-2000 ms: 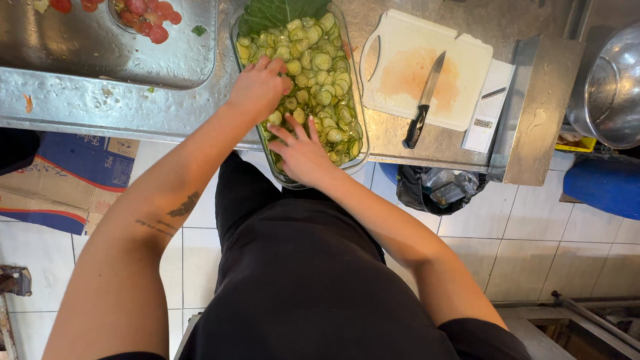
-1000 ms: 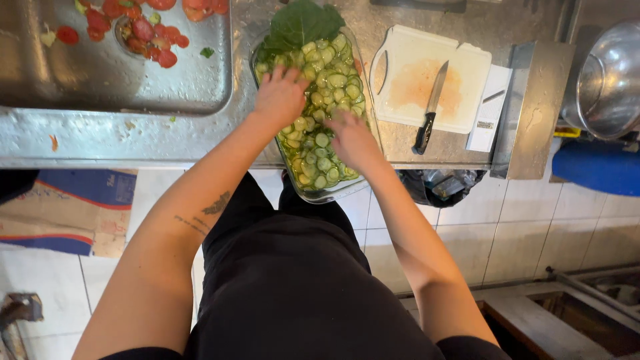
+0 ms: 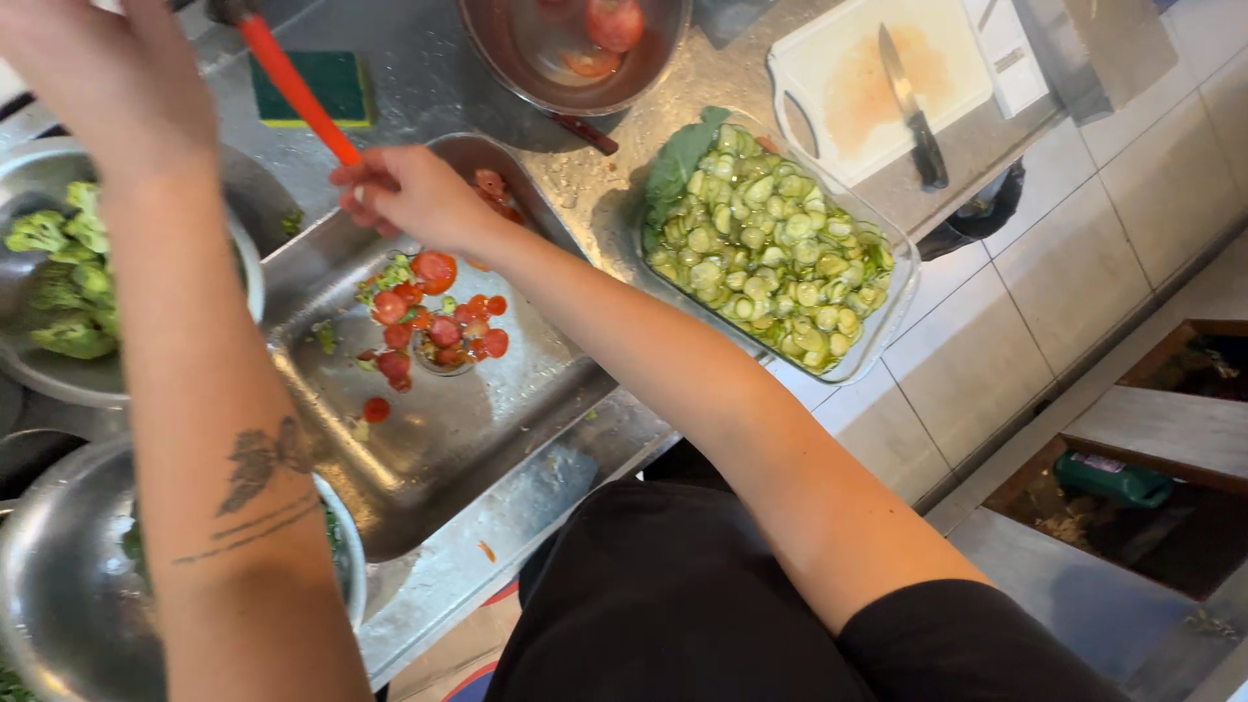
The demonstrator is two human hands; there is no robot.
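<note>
My right hand (image 3: 414,190) is over the steel sink (image 3: 409,487), its fingers bent at the lower end of a red tube (image 3: 297,88); whether they grip it is unclear. Blurred and partly cut off, my left hand (image 3: 107,68) is at the top left, near the tube's upper end. Tomato pieces (image 3: 434,271) and green scraps lie in the sink around the drain. Right of the sink, a glass dish (image 3: 902,283) holds sliced cucumbers (image 3: 770,253) with a green leaf (image 3: 682,166) at one corner. Neither hand touches the dish.
A kitchen knife (image 3: 907,97) lies on a white cutting board (image 3: 848,58), beside a white slicer (image 3: 1009,58). A metal bowl (image 3: 575,102) holds tomatoes. A green sponge (image 3: 312,88) lies behind the sink. Bowls with broccoli (image 3: 73,283) and greens stand left.
Both hands have left the cucumbers in the glass dish and moved left, over to the sink and the red tube. The view has swung left.
</note>
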